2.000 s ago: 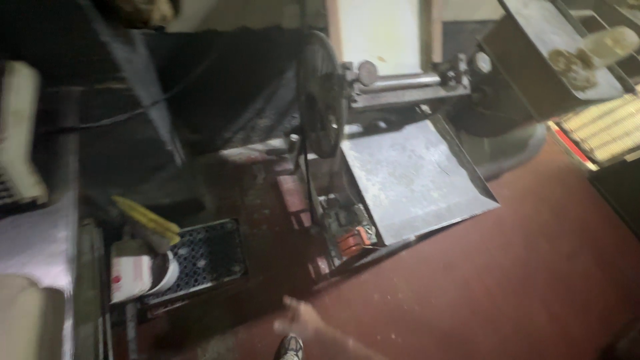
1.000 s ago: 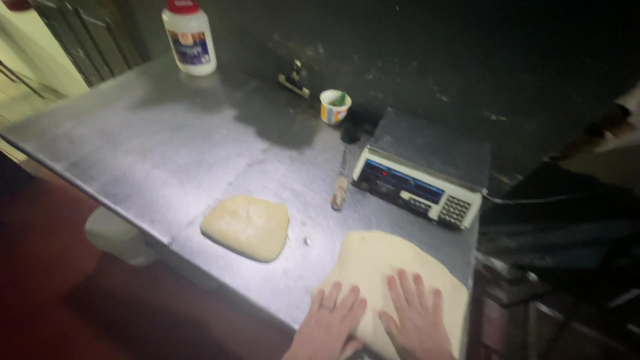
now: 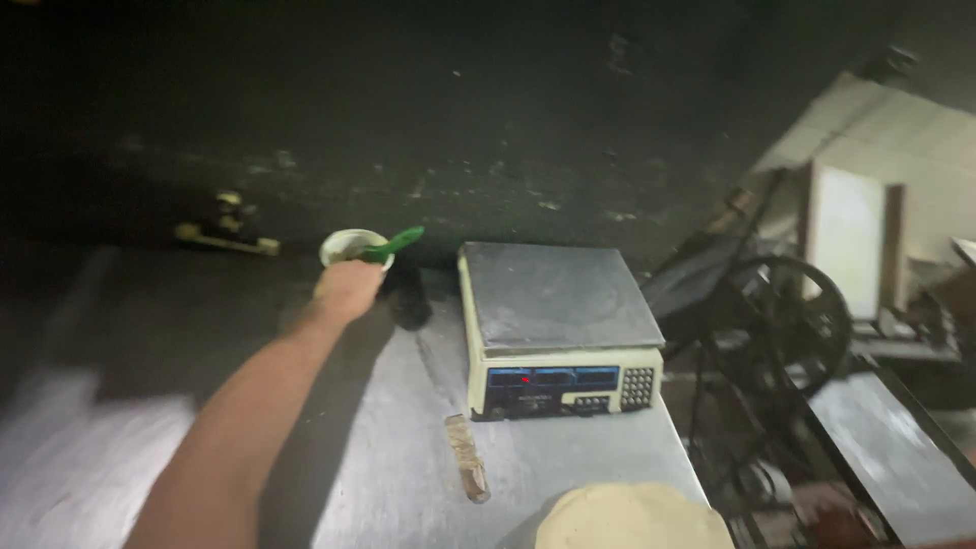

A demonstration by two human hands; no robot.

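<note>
My left hand [image 3: 353, 288] reaches from the lower left to the near rim of a small white tub [image 3: 332, 245]. A green handle [image 3: 402, 239] leans out of the tub to the right, beside my fingertips. The fingertips are hidden, so their grip cannot be told. My right hand is not in view. Pale dough [image 3: 633, 518] lies on the metal table [image 3: 396, 473], cut off by the lower frame edge. Between tub and dough lies a thin tool with a tape-wrapped handle [image 3: 466, 457]. A digital scale [image 3: 564, 301] stands right of the tub, its display lit.
A dark wall [image 3: 488, 137] rises behind the table. Against it, left of the tub, is a small blurred fixture [image 3: 229, 229]. Past the table's right edge stand a machine with a large spoked wheel [image 3: 785, 328] and a sloping metal tray [image 3: 884, 442].
One second ago both hands lay on the dough by the scale. My left hand is now at the tub, and my right hand has left the view. The view has shifted strongly.
</note>
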